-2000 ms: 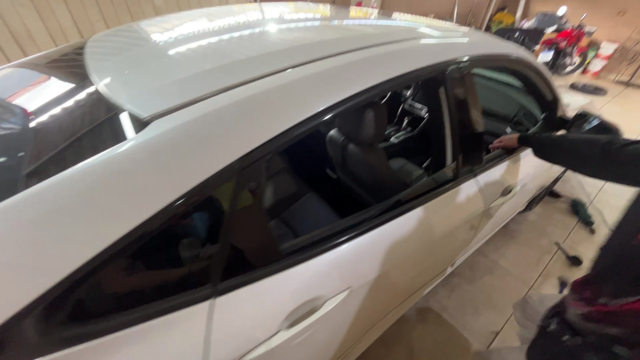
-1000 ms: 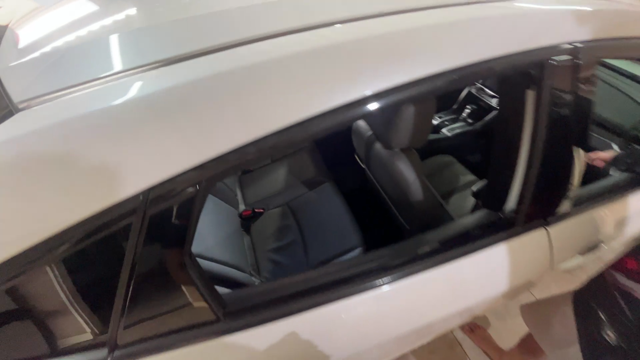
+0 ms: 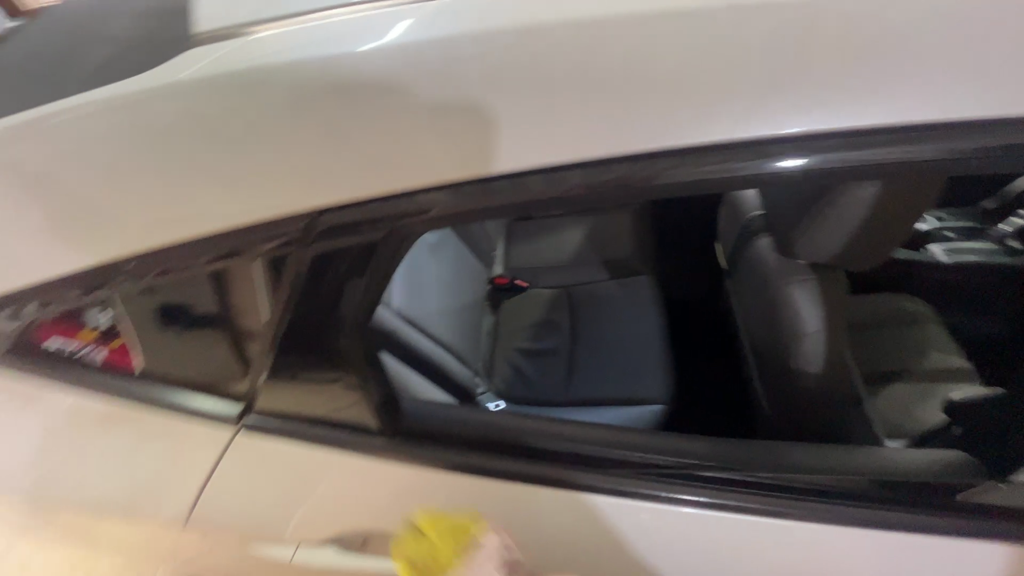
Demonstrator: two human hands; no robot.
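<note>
A blurred yellow cloth or sponge [image 3: 438,544] is at the bottom centre, in front of the rear door of a light-coloured car [image 3: 344,472]. My right hand [image 3: 498,554], partly cut off by the lower edge, is shut on it; blur hides the fingers. It is beside the door handle [image 3: 344,552], and whether the yellow thing touches the paint cannot be told. Which hand this is rests only on its coming from the right side. My left hand is not in view.
Above the hand runs the dark window trim [image 3: 544,472]. The rear door window is lowered, showing the rear seat [image 3: 576,344], a seat belt buckle [image 3: 504,282] and a front seat [image 3: 776,312]. The rear quarter glass [image 3: 200,328] reflects things outside. The roof edge [image 3: 560,72] spans the top.
The view has moved closer to the rear side of the car. The yellow thing and my hand have come into view; the other person's hand at the front window has left it.
</note>
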